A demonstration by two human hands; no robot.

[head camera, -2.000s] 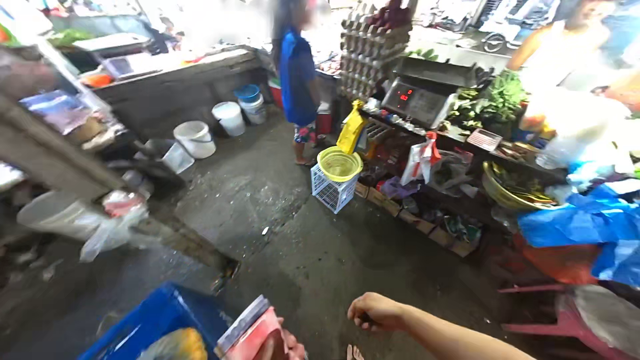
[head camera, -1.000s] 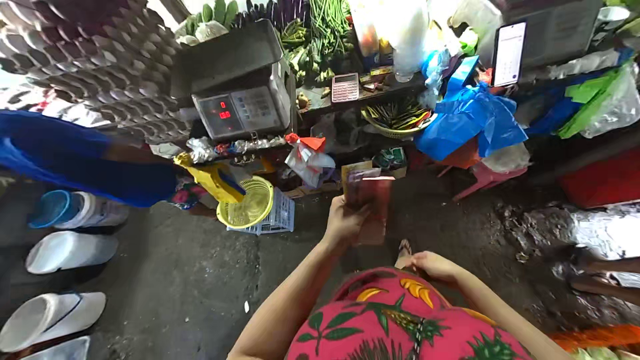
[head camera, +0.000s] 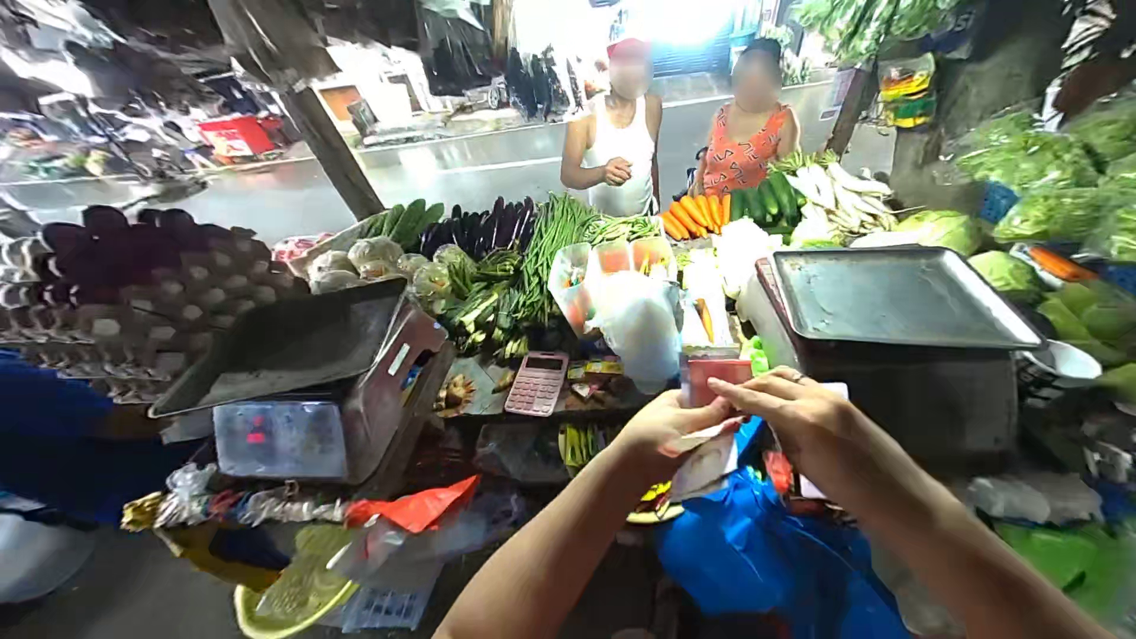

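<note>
My left hand (head camera: 679, 426) grips a small stack of banknotes (head camera: 710, 461), whose pale lower ends stick out under the palm. My right hand (head camera: 790, 413) lies against the reddish upper end of the stack, its fingers on the notes beside my left thumb. Both hands are above a bunch of blue plastic bags (head camera: 754, 550), at the near edge of a vegetable stall. Left of them a pink calculator (head camera: 536, 383) rests on the counter. White plastic bags (head camera: 637, 324) stand just beyond the hands.
Weighing scales with metal trays flank the hands, one at left (head camera: 284, 435), one at right (head camera: 905, 297). Carrots (head camera: 697, 216), eggplants (head camera: 479, 229) and radishes (head camera: 839, 195) lie behind. Two people stand across the stall. Egg trays (head camera: 177, 302) and a yellow basin (head camera: 297, 595) are at left.
The view has swung up toward the stall and street. My right hand, low and away from the notes one second ago, has come up to the notes in my left hand.
</note>
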